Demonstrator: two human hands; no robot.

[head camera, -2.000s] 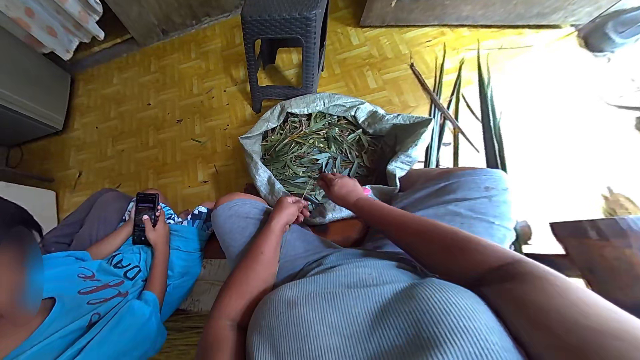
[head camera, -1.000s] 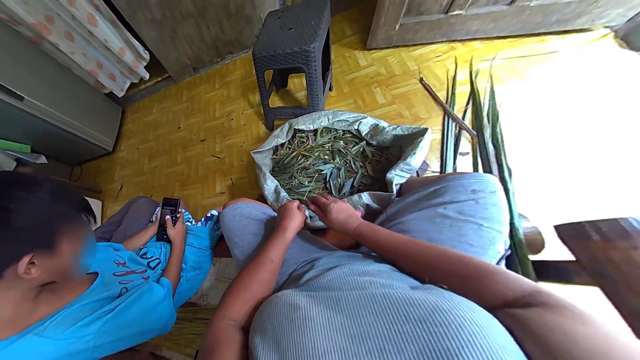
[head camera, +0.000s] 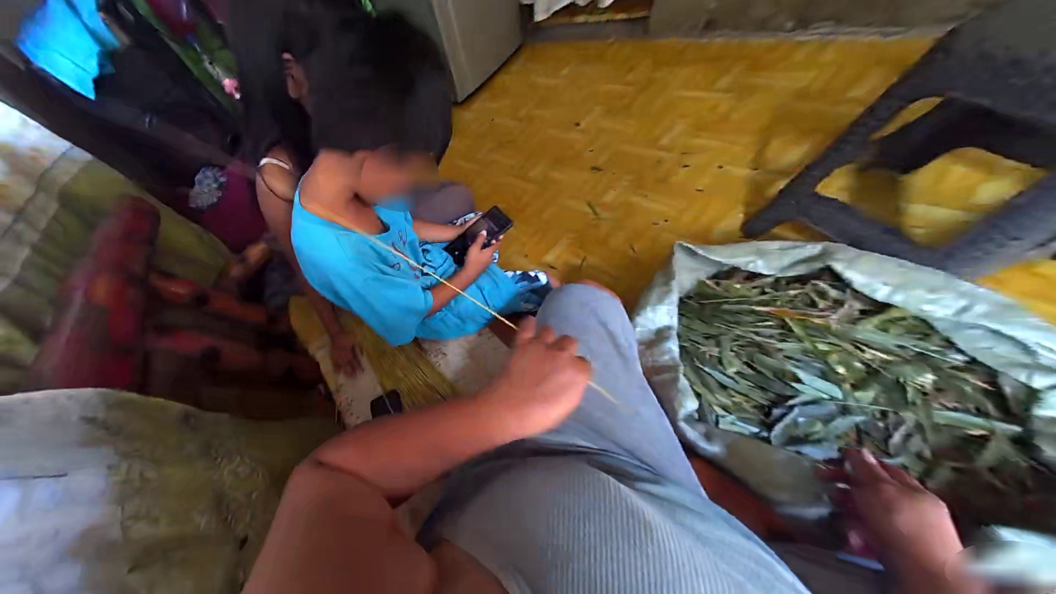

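Observation:
My left hand (head camera: 549,375) is closed around a long thin yellowish stalk (head camera: 462,293), over my left knee. One end of the stalk points up to the left, past the seated person in blue. My right hand (head camera: 899,503) is at the near edge of a pale woven sack (head camera: 652,346) full of cut green leaf strips (head camera: 825,363). Something pinkish is by its fingers, blurred; whether the hand grips it is unclear. A bundle of thin yellow-green stalks (head camera: 408,367) lies at my left side.
Beside me on the left sits a person in a blue shirt (head camera: 355,260), holding a black phone (head camera: 487,231). Another person is partly visible behind. A dark plastic stool (head camera: 874,157) stands beyond the sack. A dark object (head camera: 386,403) lies by the stalks.
The view has turned far to the left. My hands, close together at the sack's near edge before, are now apart; the left has moved left with the stalk.

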